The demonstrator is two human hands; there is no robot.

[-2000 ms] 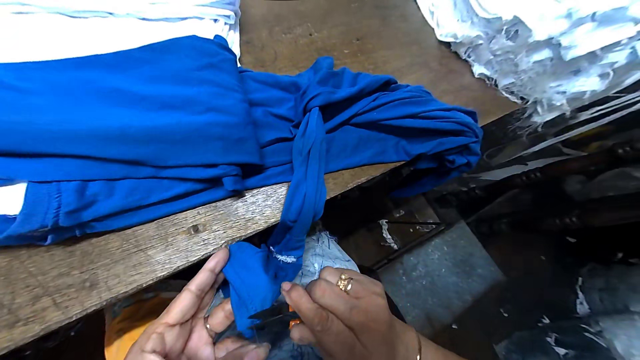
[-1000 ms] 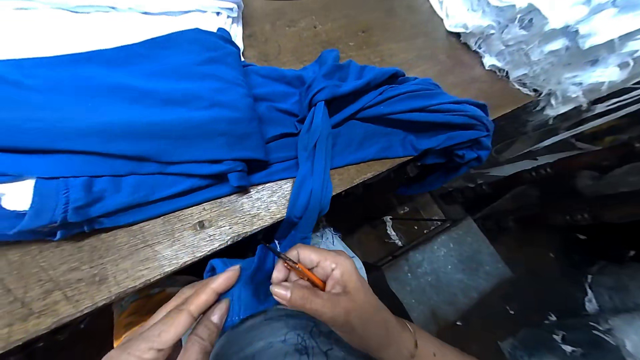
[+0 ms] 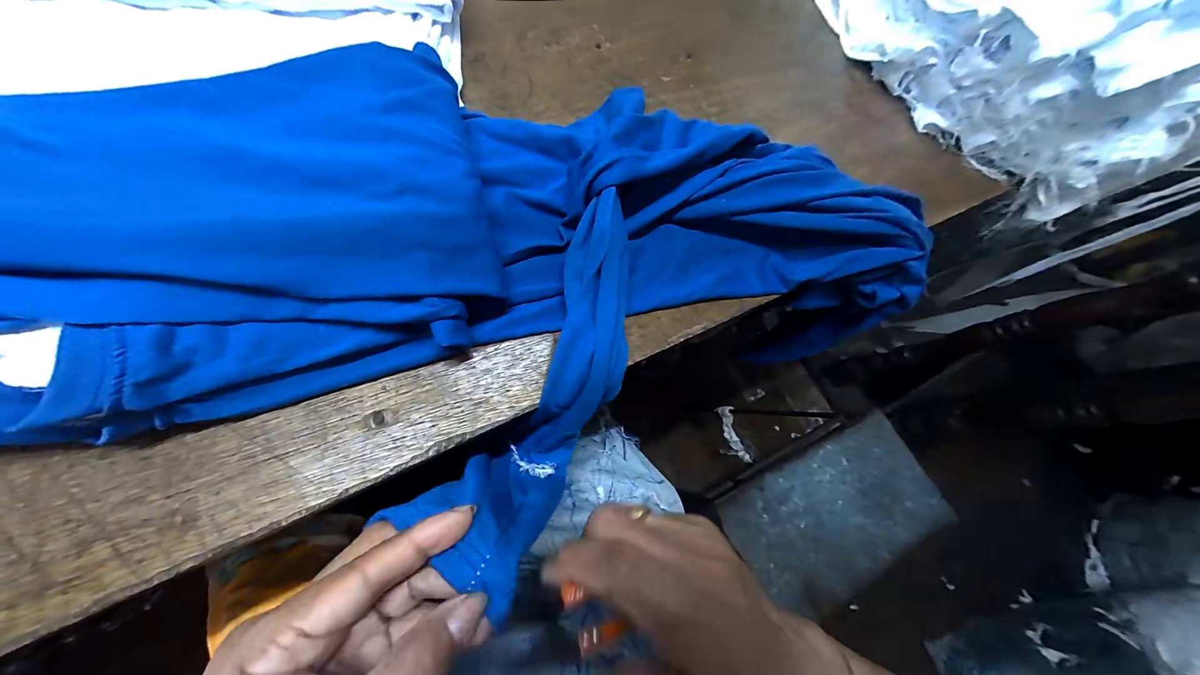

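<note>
Blue knit fabric [image 3: 244,187] lies in folds on the wooden table [image 3: 281,450], and a narrow twisted length of it hangs over the front edge. My left hand [image 3: 375,600] grips the lower end of that length between thumb and fingers, below a patch of loose white threads [image 3: 532,463]. Just to its right, my right hand [image 3: 666,581], blurred by motion, is closed around a small orange-handled tool [image 3: 600,633]; its tip cannot be seen.
White cloth [image 3: 187,47] lies behind the blue fabric. A heap of frayed white fabric [image 3: 1041,103] sits at the table's right end. Below are a grey panel [image 3: 834,516], thread scraps, and an orange cloth [image 3: 267,581] under the table edge.
One second ago the orange tool pointed up at the blue fabric; now it is lower, beneath my right hand. The white thread patch, hidden then, shows again. My left hand keeps its hold.
</note>
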